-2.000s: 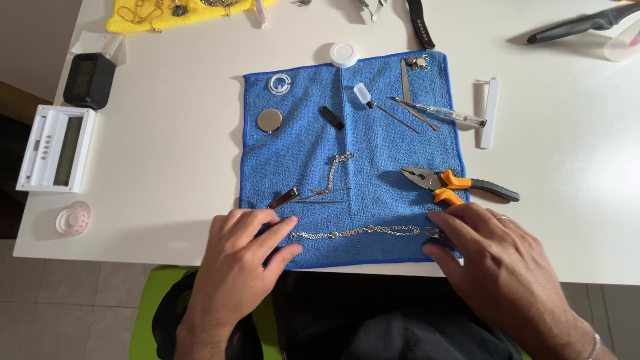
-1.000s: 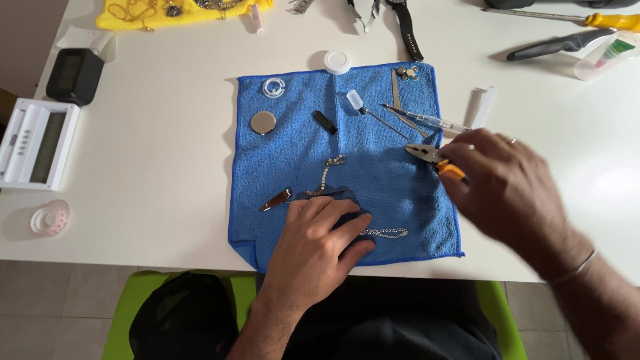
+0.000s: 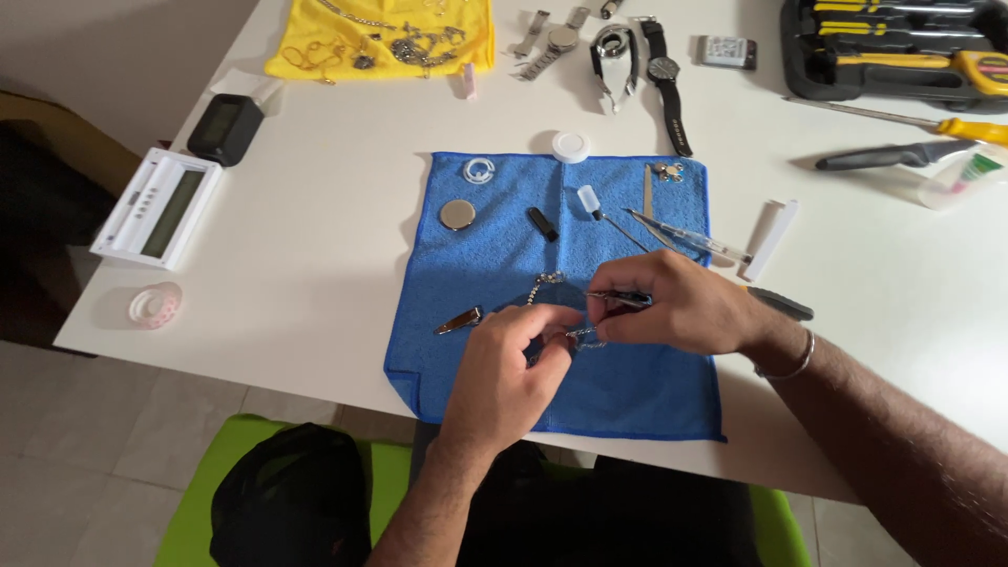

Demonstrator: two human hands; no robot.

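Observation:
My left hand (image 3: 512,354) pinches part of a silver chain bracelet (image 3: 585,332) above the blue cloth (image 3: 630,402). At its right, my right hand (image 3: 669,303) holds a small dark metal tool (image 3: 622,298), its kind unclear, with fingertips close to the chain. A beaded silver chain (image 3: 533,293) lies just above the left hand, and nail clippers (image 3: 458,320) lie left of it. A black handle (image 3: 780,303) of the pliers shows behind the right wrist; the rest is hidden. A clear-barrelled precision tool (image 3: 701,240) and a needle-tipped piece (image 3: 589,202) lie farther up.
On the cloth are a round metal disc (image 3: 457,214), a white ring (image 3: 478,171) and a black clip (image 3: 542,224). Watches (image 3: 663,69), a yellow cloth with jewelry (image 3: 476,35), a tool case (image 3: 890,83), a knife (image 3: 898,156), a digital display (image 3: 161,209) and tape (image 3: 155,305) surround it.
My right hand has moved from beside the pliers towards my left hand and now holds a small tool. My left hand has lifted part of the chain. The view has shifted.

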